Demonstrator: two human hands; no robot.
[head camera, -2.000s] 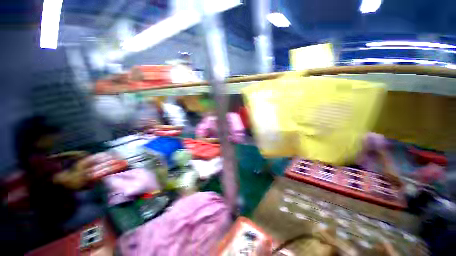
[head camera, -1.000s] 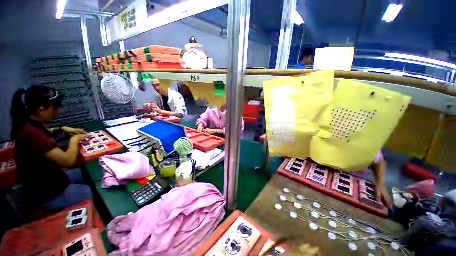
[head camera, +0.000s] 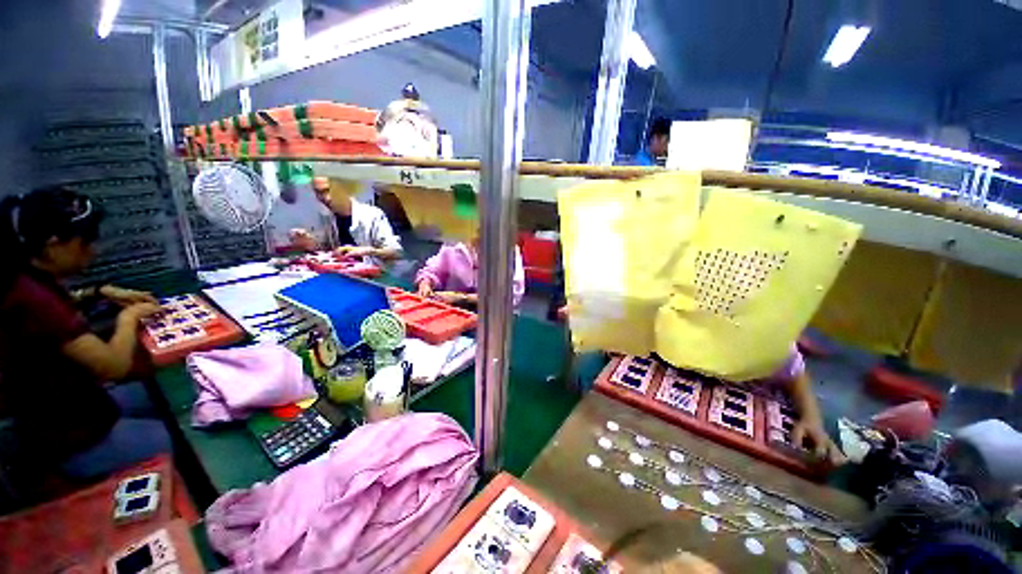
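A salmon foam tray (head camera: 424, 561) at the bottom centre holds pale units with round dark parts; the frame's lower edge cuts it off. Beside it on the brown board (head camera: 583, 499) lie rows of white wired discs (head camera: 709, 524) with thin pale leads. A small blurred skin-coloured patch, perhaps part of my right hand (head camera: 681, 564), shows at the bottom edge right of the tray; its fingers and any hold are hidden. My left hand is not in view.
A metal post (head camera: 499, 269) rises mid-frame. Yellow sheets (head camera: 740, 280) hang over another tray of units (head camera: 679, 395), where another person's hand (head camera: 816, 435) rests. Pink cloth (head camera: 359, 493), a calculator (head camera: 300, 434) and a grey wire bundle (head camera: 925, 505) lie around. Another person sits at left.
The blur of the earliest frame has cleared. Since one second ago the scene has shifted slightly left in the picture. The other person's hand at the far tray's right end has moved slightly.
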